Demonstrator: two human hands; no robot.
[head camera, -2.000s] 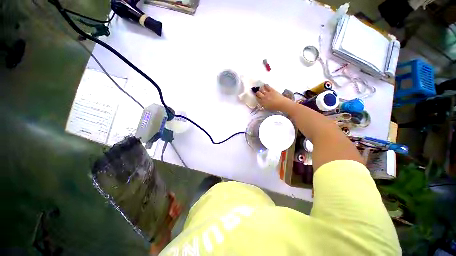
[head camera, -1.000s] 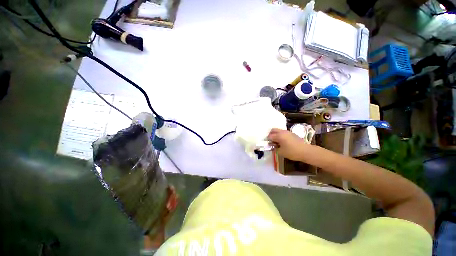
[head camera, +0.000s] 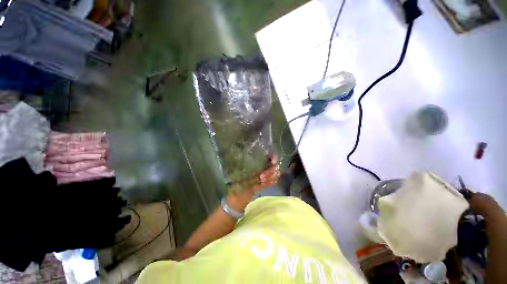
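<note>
My left hand (head camera: 269, 174), with a band at the wrist, grips the lower end of the plastic-wrapped lint pad (head camera: 236, 113). The pad stands out over the floor left of the table, dark at its far end and shiny with glare. My right hand (head camera: 482, 204) is near the right edge, at the rim of a cream cloth item (head camera: 422, 216). A small dark pointed thing (head camera: 463, 189) shows at its fingertips; whether it is gripped is unclear. The cloth lies spread over part of the box, beside a clear container (head camera: 383, 194).
On the white table (head camera: 389, 119) are a corded hand tool (head camera: 332, 87), a black cable (head camera: 361, 105), a round clear container (head camera: 431, 119) and a small red item (head camera: 480, 150). At left are black garments (head camera: 55, 213), pink folded cloth (head camera: 76, 155) and a cardboard piece (head camera: 144, 230).
The view has swung left, bringing the garments in. My right hand has moved from the cloth's near side to its right edge. The pad stays in my left hand.
</note>
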